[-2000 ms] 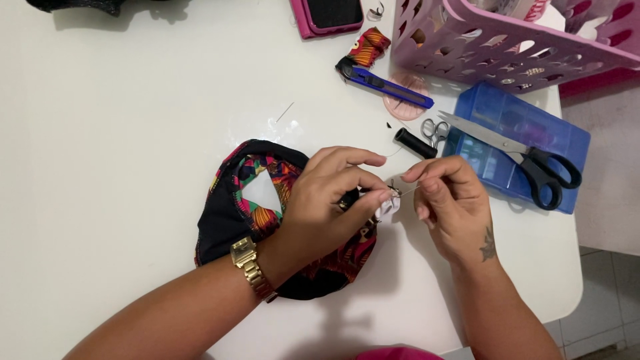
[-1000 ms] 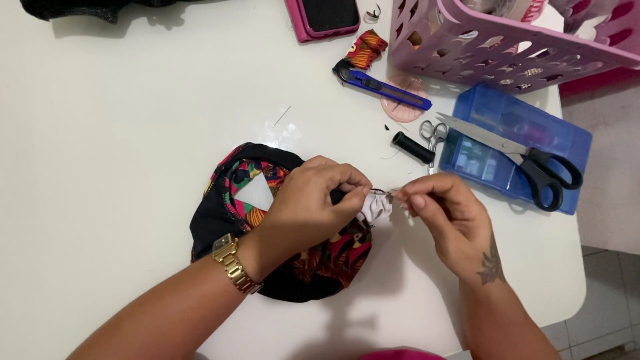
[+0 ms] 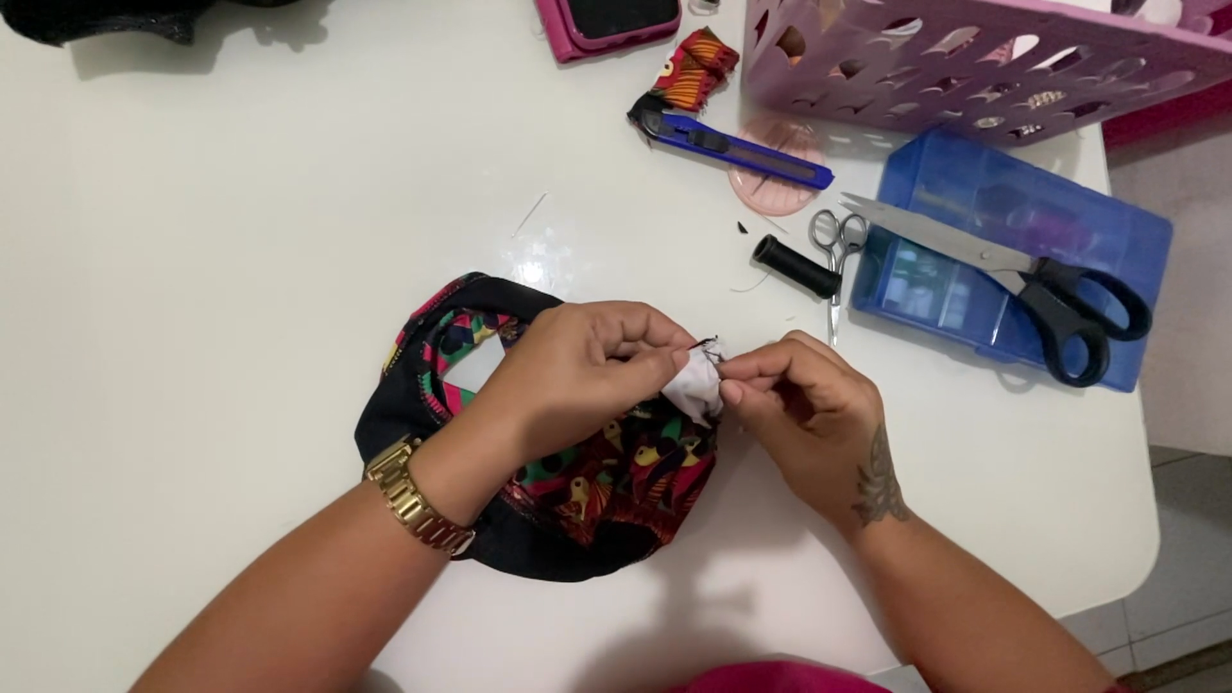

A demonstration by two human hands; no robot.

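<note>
A round black fabric piece with a colourful printed lining (image 3: 616, 481) lies on the table beneath my hands. My left hand (image 3: 597, 371) pinches a gathered bit of white fabric (image 3: 695, 387) with a dark edge, just above the piece's right side. Thumb and index finger of my right hand (image 3: 808, 414) meet at the right edge of that white fabric. Whether a needle sits between those fingertips cannot be made out. Dark thread ends show at the top of the gathered bit.
Beyond my hands lie a black thread spool (image 3: 796, 267), small metal scissors (image 3: 835, 260), a blue utility knife (image 3: 736, 149) on a pink disc (image 3: 778, 197) and a printed fabric scrap (image 3: 695, 72). Large black-handled scissors (image 3: 1020, 274) rest on a blue plastic box (image 3: 924, 183) beside a pink basket (image 3: 905, 96).
Two seconds ago my hands were close together; one second ago they were slightly apart with something thin between them. My right fingertips are now against the white fabric's edge.
</note>
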